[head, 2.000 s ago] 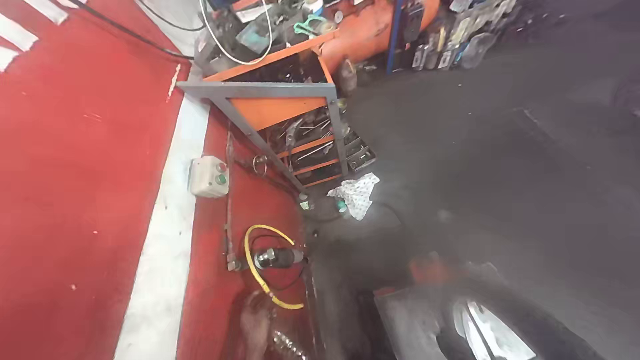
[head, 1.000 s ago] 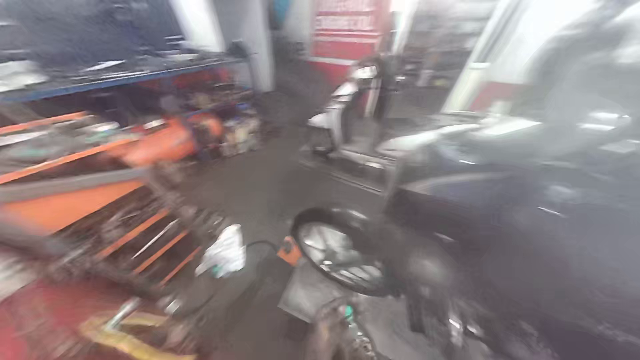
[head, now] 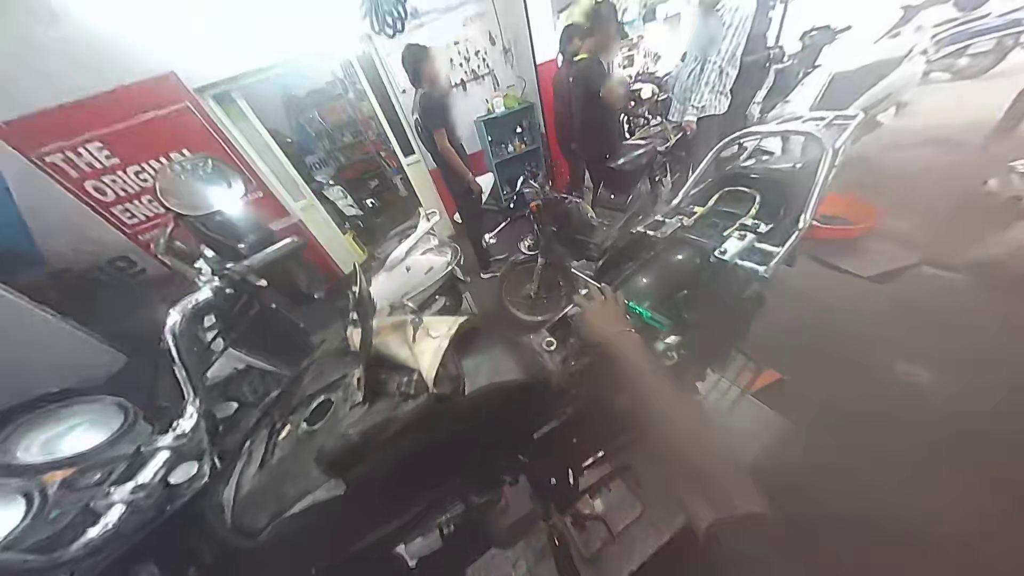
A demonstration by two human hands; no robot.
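Observation:
My right hand (head: 604, 314) reaches in from the lower right, its fingers closed around what looks like a screwdriver with a clear green handle (head: 646, 315). Its thin metal shaft (head: 588, 278) points up and left. The hand is above the rear part of a partly stripped motorcycle, near its chrome rear rack (head: 816, 180). The black seat or body (head: 448, 424) of another motorcycle lies below and left of the hand. My left hand is out of view. Blur hides the exact grip.
Motorcycle handlebars (head: 180, 344) and round headlights (head: 72, 428) fill the left. A white scooter (head: 420, 268) stands behind. One person (head: 448, 136) stands by a teal shelf (head: 512, 148), with others further right. An orange basin (head: 848, 216) is on the floor.
The view has swung far from the red floor strip and tool cart to the motorcycles. My right hand, low in the frame a second ago with something green, now shows near the middle.

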